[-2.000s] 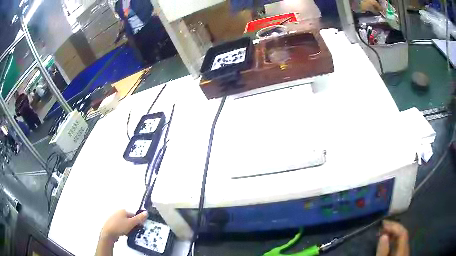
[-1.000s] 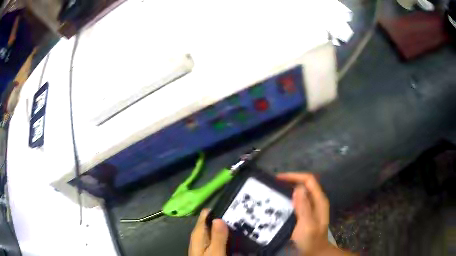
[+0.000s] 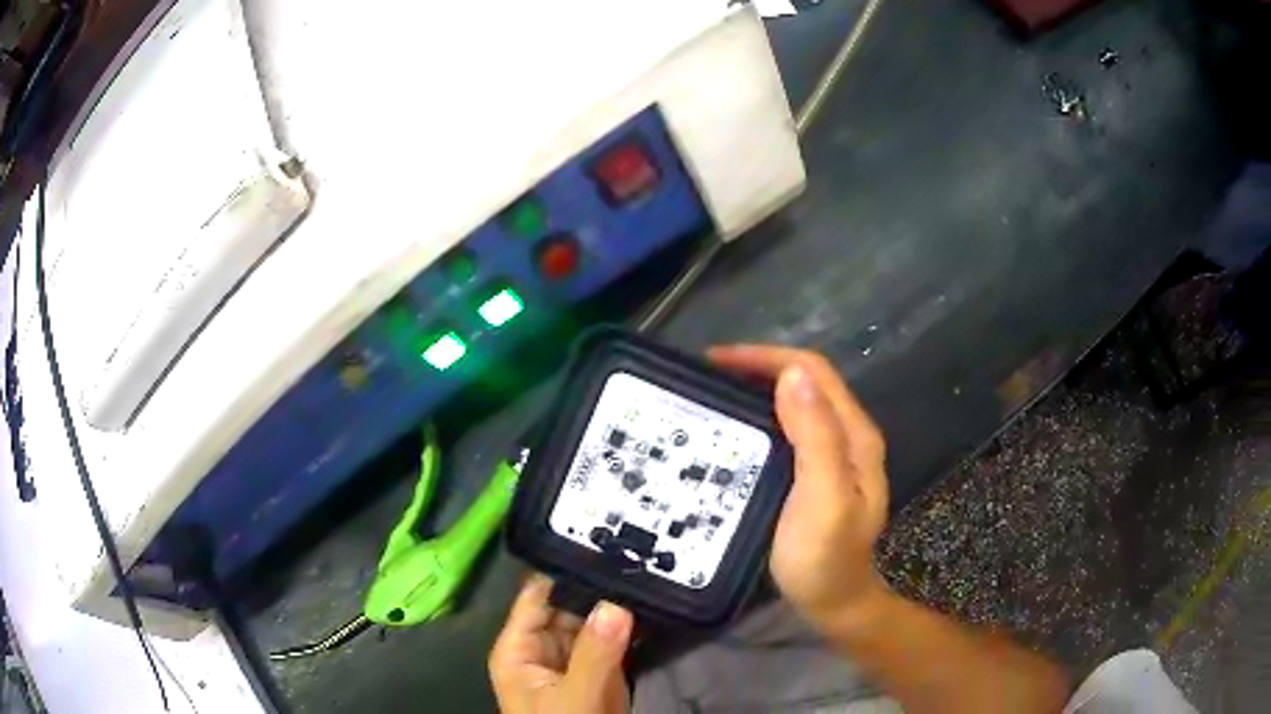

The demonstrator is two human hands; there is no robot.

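A black square lamp housing (image 3: 558,551) is held up close in front of me, its open face towards me. A white circuit board (image 3: 666,481) with small dark components sits inside it. My left hand (image 3: 565,653) grips the housing's lower left edge, its lower part cut off by the picture's bottom. My right hand (image 3: 825,488) holds the housing's right side, thumb at the rim. The green air blow gun (image 3: 432,565) lies on the bench left of the housing, its hose end hidden behind it.
The white machine (image 3: 376,140) fills the upper left, its blue control panel (image 3: 314,405) showing two buttons lit green. A white block (image 3: 209,300) lies on top. A black cord runs down at left. A pale hose crosses the dark bench (image 3: 948,265); a dark red board (image 3: 1038,11) is at the top.
The housing, now in both hands, is nearer and turned more squarely to the camera than a second ago. Two panel buttons now glow green. The view has shifted and tilted.
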